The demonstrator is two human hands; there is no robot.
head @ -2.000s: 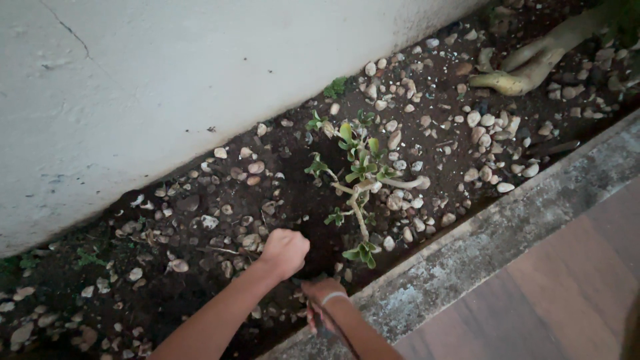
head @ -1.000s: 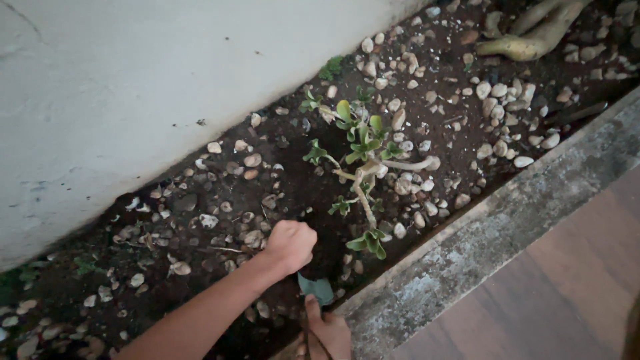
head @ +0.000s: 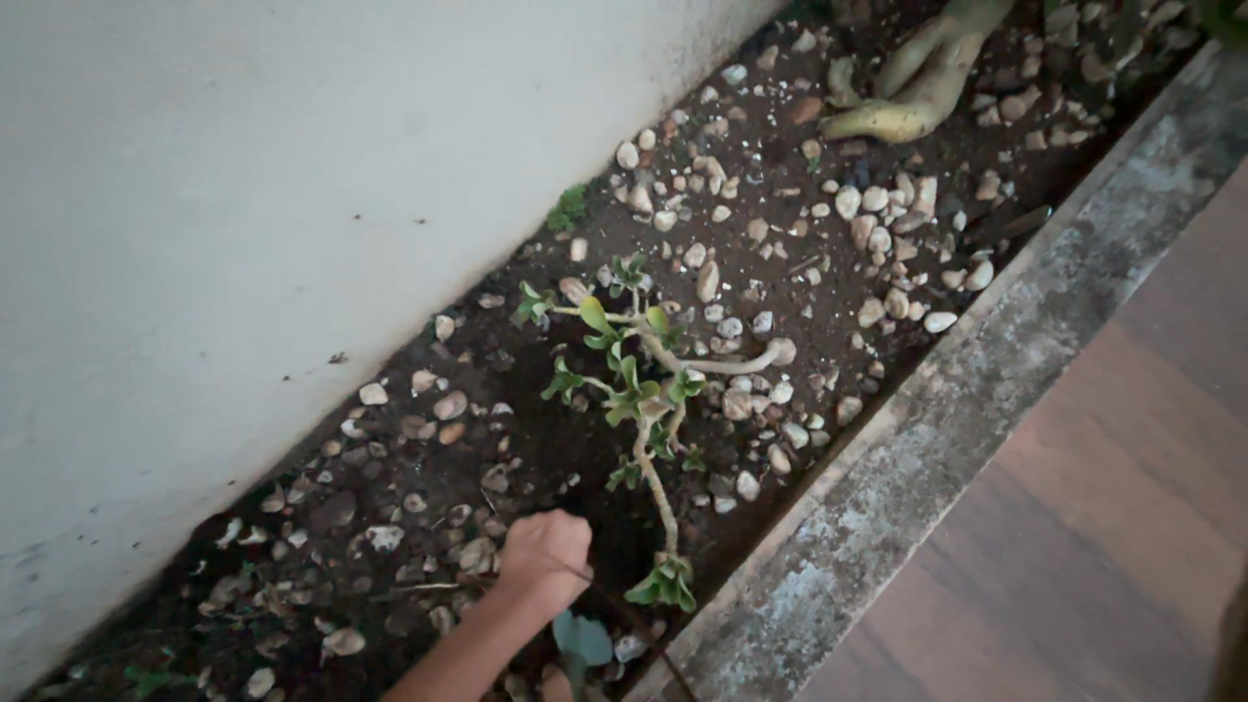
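My left hand point(head: 548, 558) is a closed fist on the dark soil point(head: 595, 487), left of a small plant's lower branch; what it may hold is hidden. A thin dark strand crosses the fist and runs down to the right. Of my right hand point(head: 556, 684) only a small part shows at the bottom edge, beside a flat grey-green piece point(head: 583, 639), a leaf or a small blade; its grip is hidden. The plant point(head: 648, 390) has a pale bent stem and clusters of green leaves, and leans over the soil.
Pebbles point(head: 882, 210) lie scattered over the bed. A white wall point(head: 244, 195) borders it on the left, a weathered concrete curb point(head: 877, 458) on the right, with brownish paving point(head: 1072, 507) beyond. A thick pale trunk base point(head: 907, 107) stands at the top right.
Since the frame of one second ago, my right hand has moved mostly out of view at the bottom. My left hand remains a fist near the plant's lower branch.
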